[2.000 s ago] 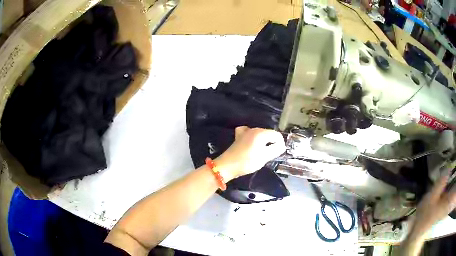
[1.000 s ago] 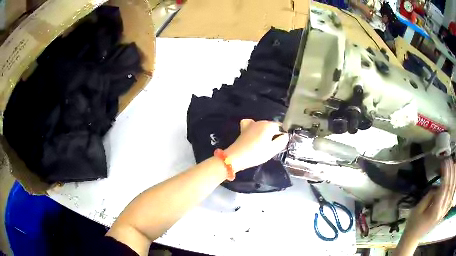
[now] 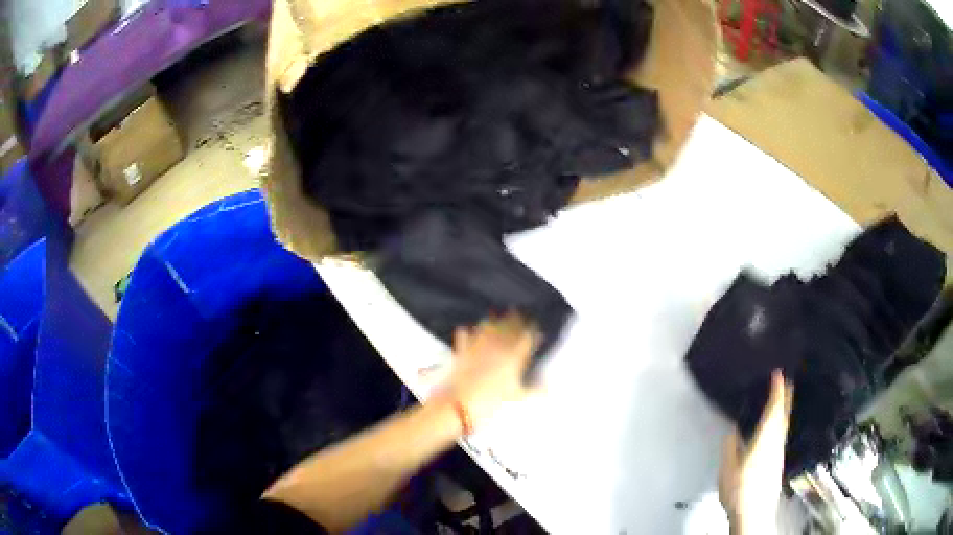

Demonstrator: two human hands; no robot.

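Observation:
The cardboard box (image 3: 695,63) is full of black fabric pieces. My left hand (image 3: 496,368) is on a black fabric workpiece (image 3: 460,274) that hangs out of the box onto the white table (image 3: 627,418); its fingers are blurred at the cloth's near edge. My right hand (image 3: 761,449) is at the near edge of the sewn black pieces (image 3: 836,324), which lie overlapped at the right. The hand is blurred, and I cannot tell whether it grips them. The sewing machine (image 3: 888,470) is cut off and blurred at the lower right.
A large blue bin (image 3: 141,366) with dark contents stands below the table's left edge. A small carton (image 3: 136,146) is on the floor at the upper left. Brown cardboard (image 3: 826,136) covers the table's far side. A red object (image 3: 747,31) is beyond the box.
The view has swung left towards the box. My left hand has left the needle area and reached the cloth at the box. My right hand has moved from the machine's far end to the sewn pieces.

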